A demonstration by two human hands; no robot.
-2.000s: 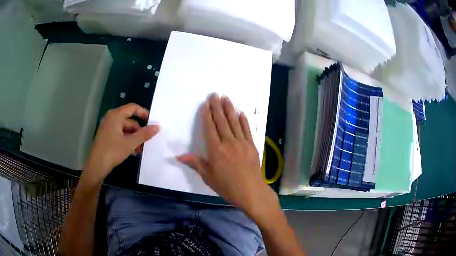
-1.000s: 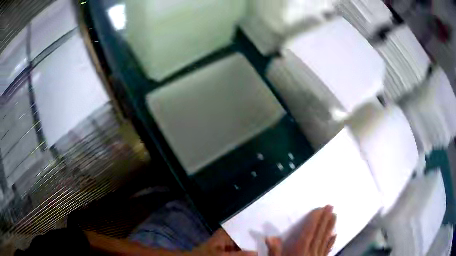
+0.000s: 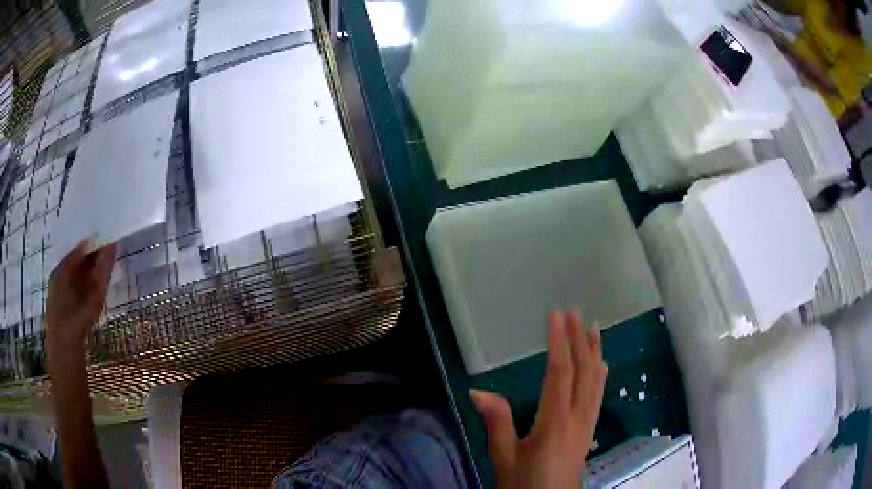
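Observation:
A white-topped lay-up lies at a slight slant over the wire rack on the left. My left hand has its thumb and fingers at the near corner of this lay-up and appears to pinch it. My right hand is open and empty, fingers spread, over the bench beside the front plate pile. The wrist of my right hand is cut off by the bottom edge. Part of the bordered white square shows at the bottom, right of my right hand.
The wire rack bears several white-topped lay-ups, one large beside the held one. A tall pale green block stands behind the front plate pile. White sheet piles line the right. A dark phone-like object lies on one pile. Pale scraps dot the green mat.
The view has swung left to the rack. The white-topped lay-up has gone from the bordered square, and a lay-up is now at my left hand over the rack. My right hand is off the sheet.

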